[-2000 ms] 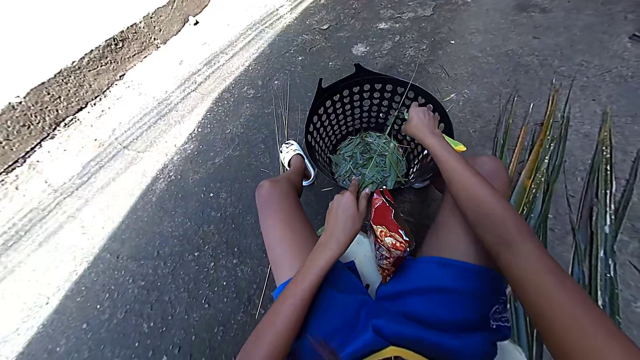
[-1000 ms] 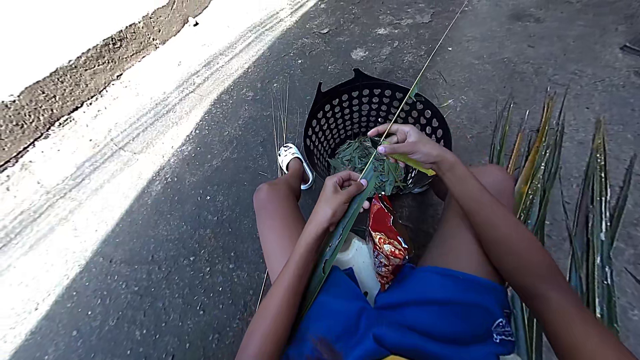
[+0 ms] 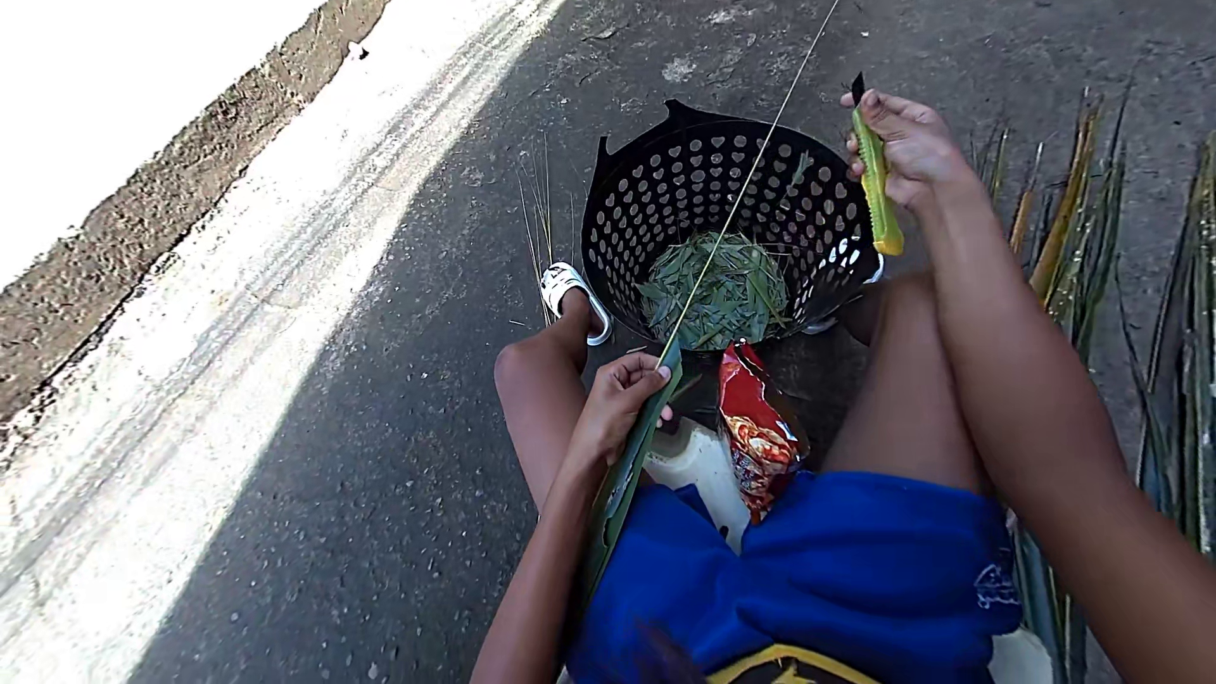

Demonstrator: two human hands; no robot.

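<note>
My left hand (image 3: 627,399) grips a long green palm leaflet (image 3: 622,484). From the hand a thin, pale, bare midrib (image 3: 736,204) runs up and to the right, across the basket. Raised at the basket's right rim, my right hand (image 3: 902,142) holds a yellow-green utility knife (image 3: 879,185) with a dark blade pointing up. The black plastic basket (image 3: 693,128) has heart-shaped holes and stands between my feet. Green leaf scraps (image 3: 717,290) lie in its bottom. A red snack bag (image 3: 760,427) rests on the white seat (image 3: 698,465) between my thighs.
Long palm leaves (image 3: 1073,237) lie on the pavement at the right, with more (image 3: 1187,380) at the frame edge. Several thin midribs (image 3: 540,214) are beside my left foot in its white clog (image 3: 565,285). A rough kerb (image 3: 180,161) runs across the upper left.
My right hand has moved up and right, away from the leaflet, and now shows the knife upright. My left hand keeps its hold on the leaflet. More of the midrib is bare than one second ago.
</note>
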